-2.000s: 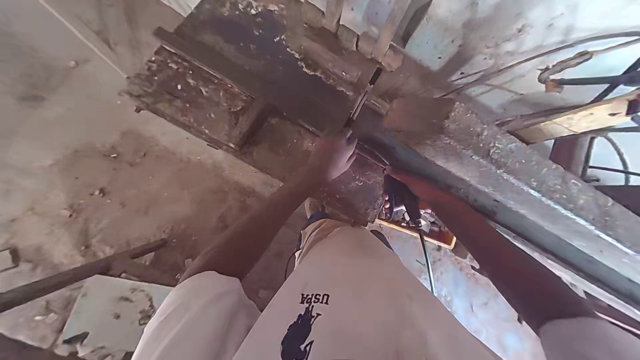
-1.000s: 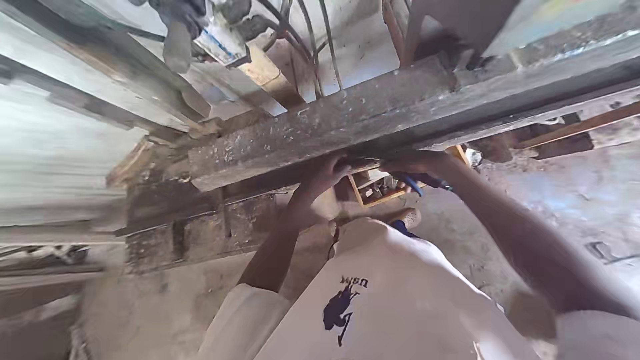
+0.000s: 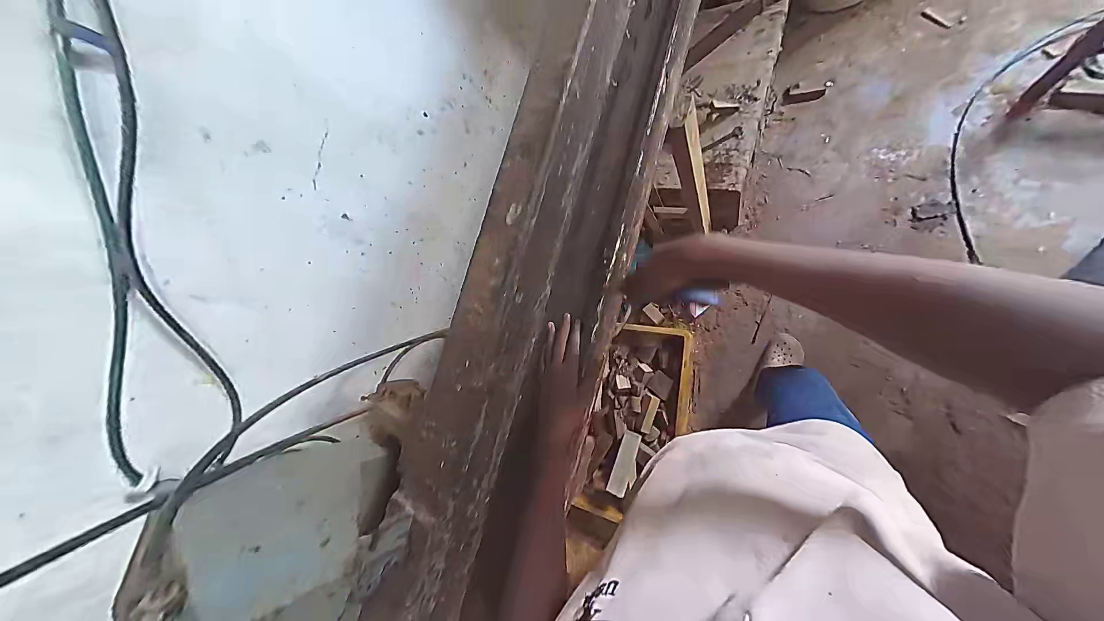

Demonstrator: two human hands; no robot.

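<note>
A long, worn wooden beam (image 3: 552,224) with a dark lengthwise channel runs from top to bottom. My left hand (image 3: 565,379) lies in the channel, its fingers stretched along the wood and holding nothing visible. Across the beam's right edge, my right hand (image 3: 673,267) is blurred and bent downward; its fingertips are hidden. Something blue (image 3: 700,296) shows just below it, and a bit of teal is at its left side. Whether the right hand grips either one I cannot tell. Below, a yellow-rimmed crate (image 3: 686,379) holds many small wood offcuts (image 3: 630,457).
Black cables (image 3: 129,250) hang along the pale wall at left, above a grey board (image 3: 267,526). A light wooden strut (image 3: 693,168) stands beside the beam. My shoe (image 3: 783,351) is on the dirty floor; a thin cable (image 3: 956,172) curves over it at right.
The view has swung round strongly. My hands were close together at the beam's edge a second ago; now they are apart, with my left hand laid along the channel.
</note>
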